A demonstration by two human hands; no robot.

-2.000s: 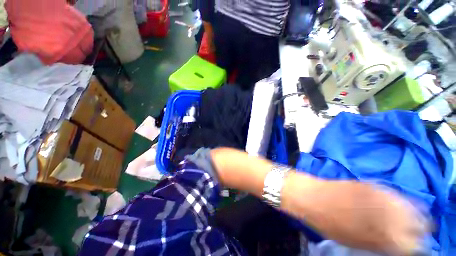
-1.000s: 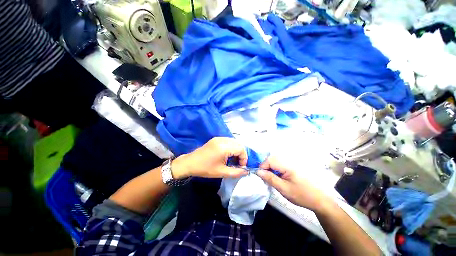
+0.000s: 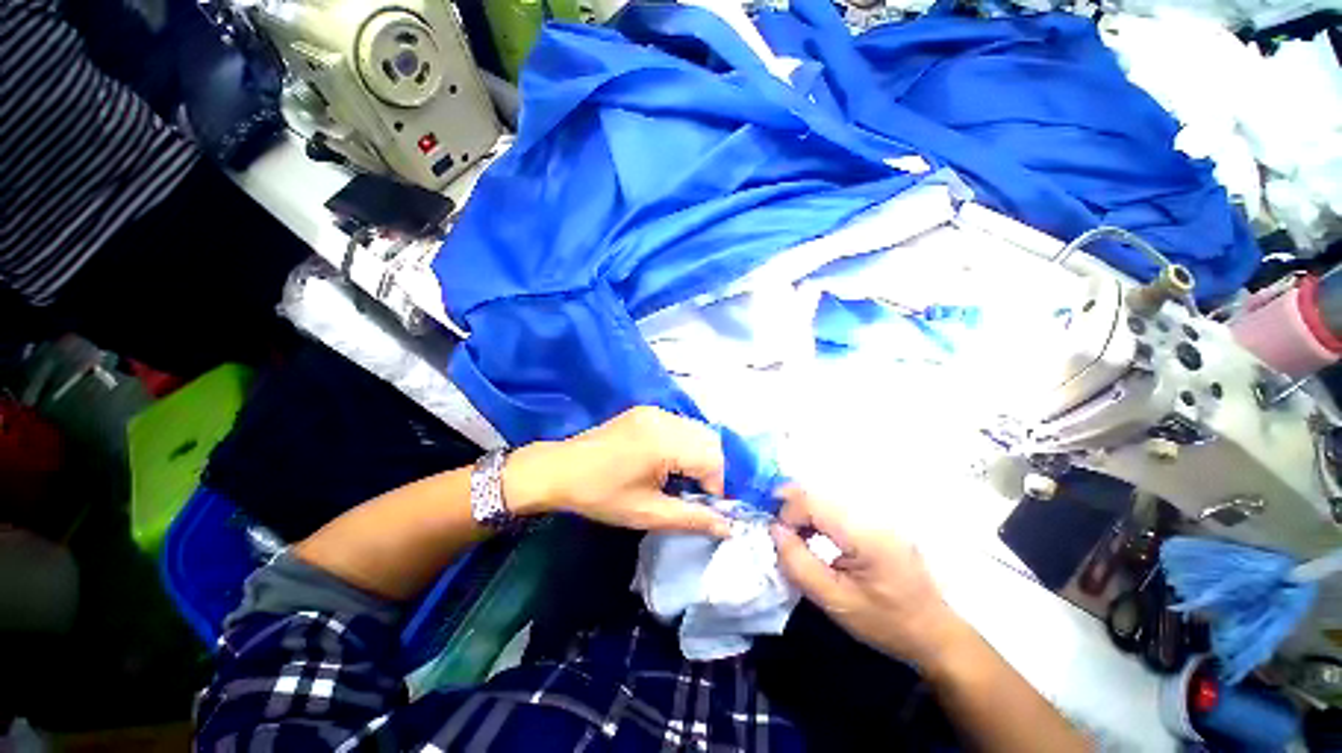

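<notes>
A large royal-blue garment [image 3: 648, 191] is spread over the white machine table. Its lower edge runs down to my hands. A white fabric part [image 3: 714, 589] hangs below my fingers at the table's front edge. My left hand [image 3: 636, 468], with a metal watch on the wrist, pinches the edge where blue and white meet. My right hand [image 3: 861, 566] pinches the same edge just beside it. The fingertips nearly touch, and the exact fold between them is hidden. The cream sewing machine [image 3: 1207, 397] stands to the right of my hands.
A neighbouring sewing machine [image 3: 398, 88] stands at upper left. A blue basket [image 3: 192, 566] and green stool [image 3: 184, 441] are at lower left. A person in a striped top [image 3: 81, 147] is at far left. A light blue tassel [image 3: 1236, 596] and pink thread cone [image 3: 1283, 327] are at right.
Since the earliest frame, the view has turned right and both hands have come together on the cloth. Over the last second, they keep pinching the edge, and the white part is more bunched.
</notes>
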